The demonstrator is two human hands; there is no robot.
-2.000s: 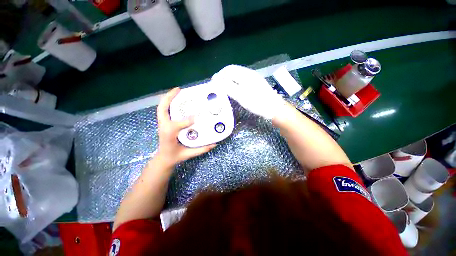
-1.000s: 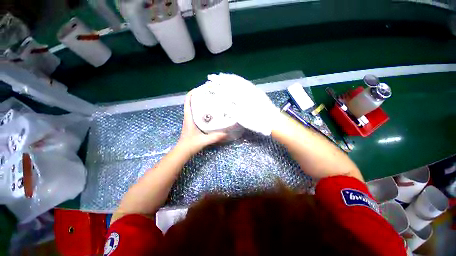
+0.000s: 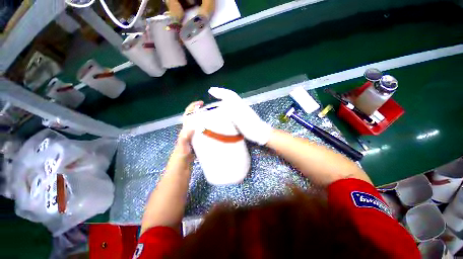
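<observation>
A white speaker unit (image 3: pixel 223 161) is held over the bubble wrap mat (image 3: pixel 152 167), its long side with the brown-orange carry strap (image 3: pixel 222 136) facing up. Its far end lies between my hands. My bare left hand (image 3: pixel 189 126) grips its left side near that end. My right hand (image 3: pixel 241 115), in a white work glove, lies along its right side at the same end. Glove and unit are both white, so the exact finger contact is hard to tell. Whether the glove also holds a cloth cannot be told.
A hammer (image 3: pixel 327 135) and small white box (image 3: pixel 304 100) lie at the mat's right. A red parts tray (image 3: pixel 388 119) holds a dispenser bottle (image 3: pixel 373 98). Bagged units (image 3: pixel 81 187) are at left, empty housings (image 3: pixel 424 220) lower right, other units (image 3: pixel 205 50) across the line, near another person's hands.
The unit has turned from its end face showing to its strap side facing up. The gloved hand has moved from over the end face to the right side. The view has shifted.
</observation>
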